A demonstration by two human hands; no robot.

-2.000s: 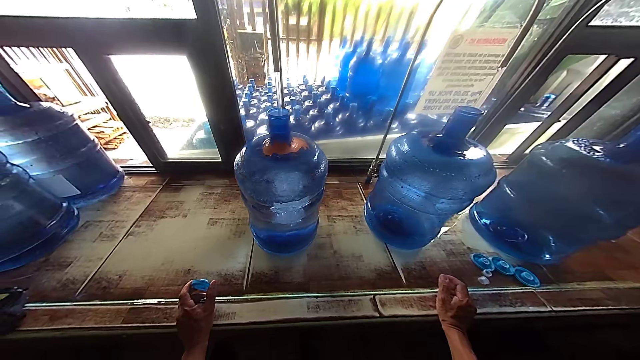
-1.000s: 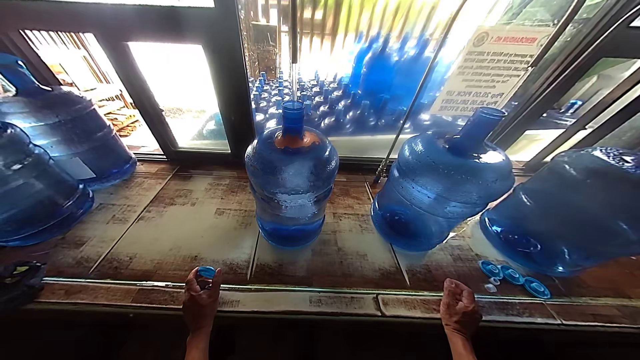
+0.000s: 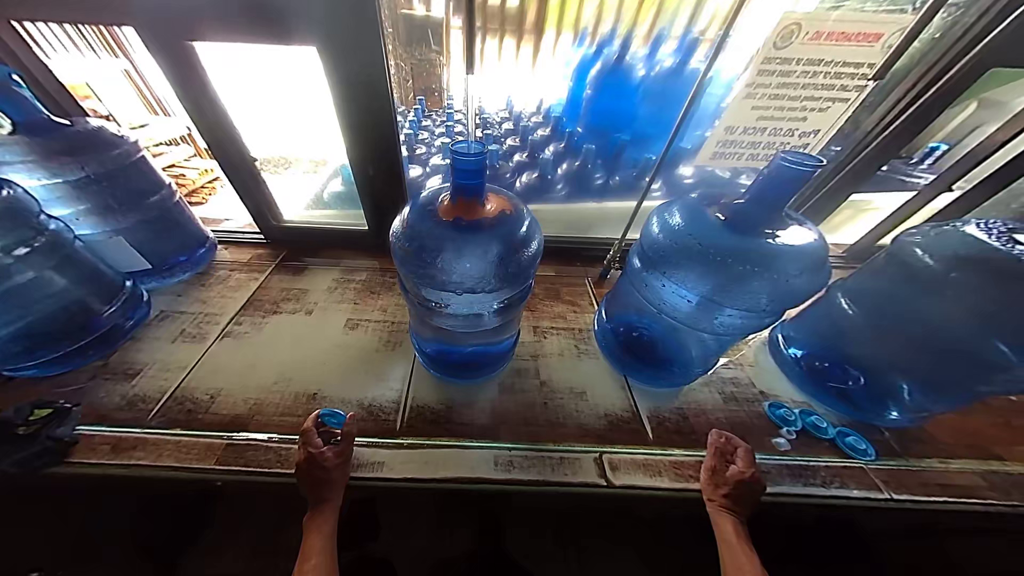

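My left hand point(image 3: 324, 460) holds a blue plastic bottle cap point(image 3: 332, 418) between thumb and fingers over the counter's front edge. My right hand point(image 3: 732, 472) rests at that edge farther right, fingers curled, nothing visible in it. Between and beyond the hands stands a blue water jug point(image 3: 466, 280), upright and uncapped, partly filled, a thin tube or stream above its neck. A second uncapped blue jug point(image 3: 708, 280) stands to its right. Several blue caps point(image 3: 816, 424) and small white pieces point(image 3: 782, 442) lie on the counter right of my right hand.
Another large blue jug point(image 3: 904, 320) stands at the far right, and two more, a handled one point(image 3: 104, 192) and a nearer one point(image 3: 56, 296), at the left. A dark object point(image 3: 36, 436) lies at the left edge. Behind the tiled counter point(image 3: 296, 344) are framed glass panes with a printed notice point(image 3: 800, 88).
The water level in the middle jug seems little changed. Both hands keep about the same places, the left one still with the cap. The view has shifted slightly.
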